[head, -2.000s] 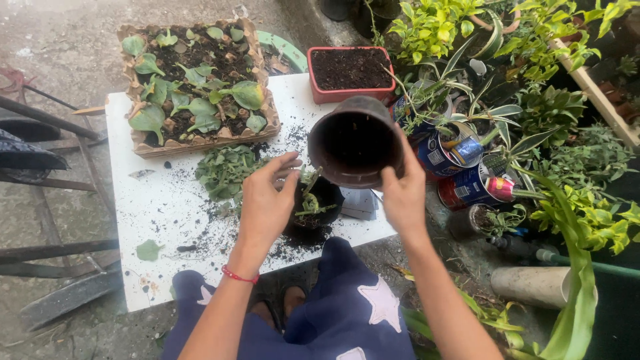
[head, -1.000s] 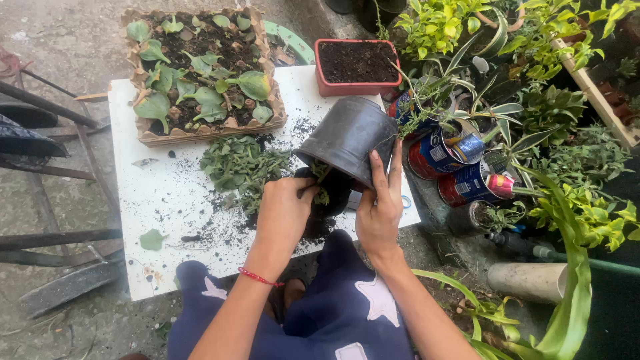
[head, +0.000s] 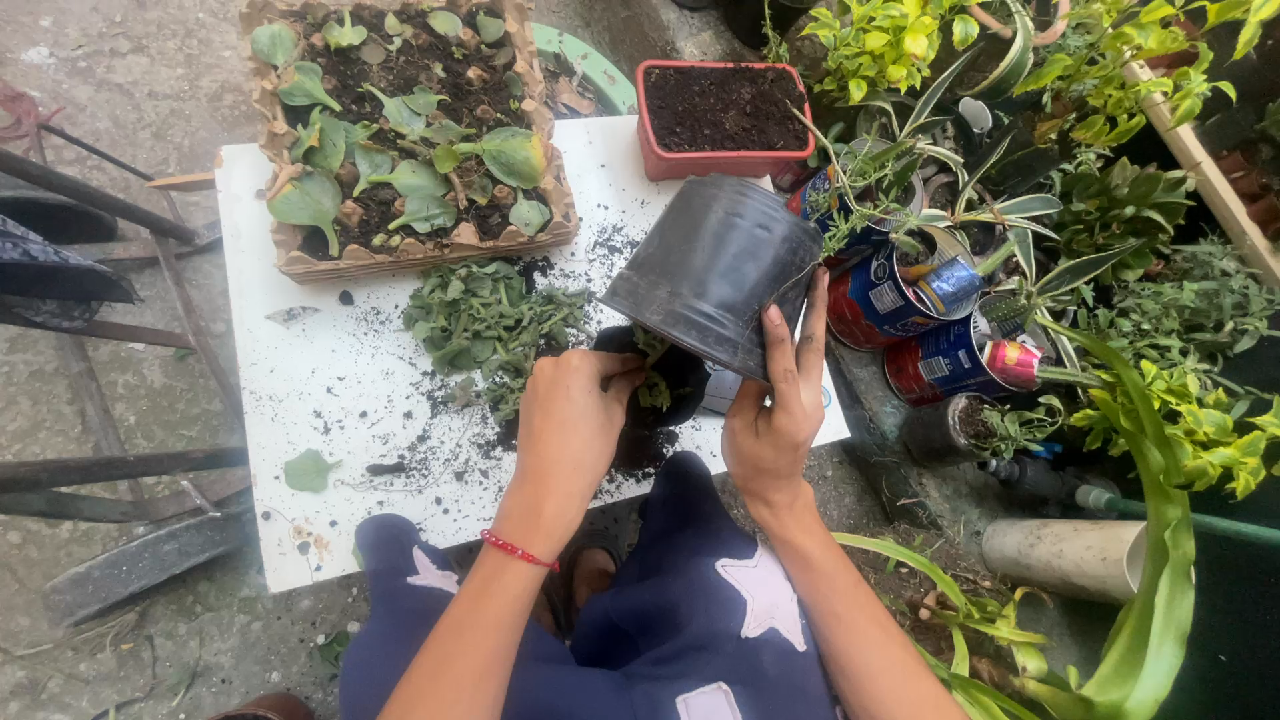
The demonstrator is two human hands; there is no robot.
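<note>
My right hand (head: 785,400) supports a large black plastic plant pot (head: 720,265), tipped so that its mouth faces down and to the left. Beneath its rim is a smaller black container (head: 685,380), with a green plant stem (head: 655,385) at its opening. My left hand (head: 580,420) is at the left side of this container, thumb and fingers pinched together; what lies between the fingertips is hidden. A pile of cut green leaves and stems (head: 480,325) lies just left of my left hand, with dark soil scattered around it on the white board.
A cardboard tray of leafy cuttings (head: 430,245) stands at the back left of the white board (head: 350,400), a red planter of soil (head: 727,165) at its back edge. Potted plants in tin cans (head: 940,365) crowd the right. Metal bars (head: 120,465) stand at the left.
Two seconds ago the large pot's open mouth faced the view; it has since been tipped over to face down and left. My left hand has closed its fingers beside the smaller container.
</note>
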